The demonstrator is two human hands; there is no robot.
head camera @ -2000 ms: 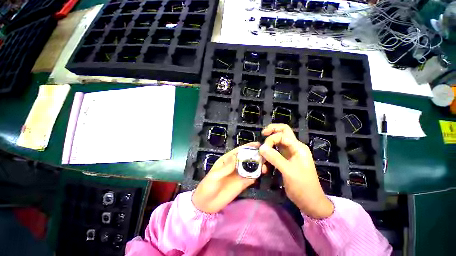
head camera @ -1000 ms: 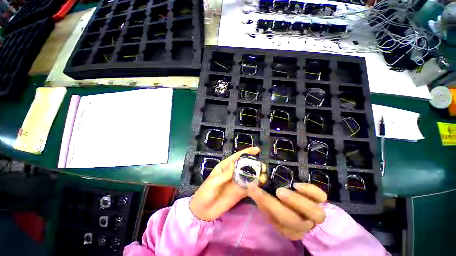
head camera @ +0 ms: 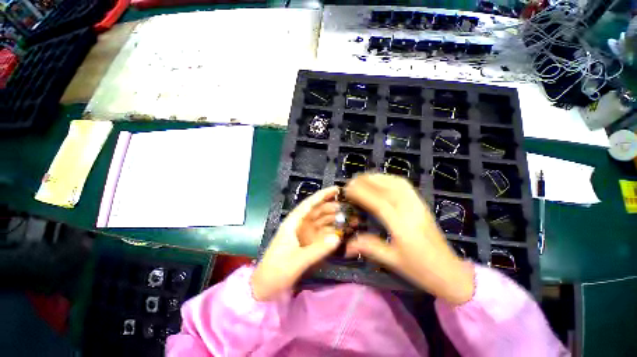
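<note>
My left hand is bare and in a pink sleeve, in front of my body over the lower part of the black foam tray. Its fingers are curled around a small watch unit, which shows only as a blurred silvery and dark spot. My right hand is bent over the unit from the right, blurred by motion; whether its fingertips touch the unit cannot be told. The tray's square pockets hold dark units with thin yellow lines. One pocket at the left and one at the top right look empty. My hands hide several lower pockets.
A record sheet and yellow slip lie left. A pale sheet lies behind them. A lower side tray holds silver units. Units in rows and cables are at the back; a pen lies right.
The second foam tray at the upper left is gone, and the pale sheet under it shows. My right hand has moved up and over the unit, which was plainly visible in my left hand before.
</note>
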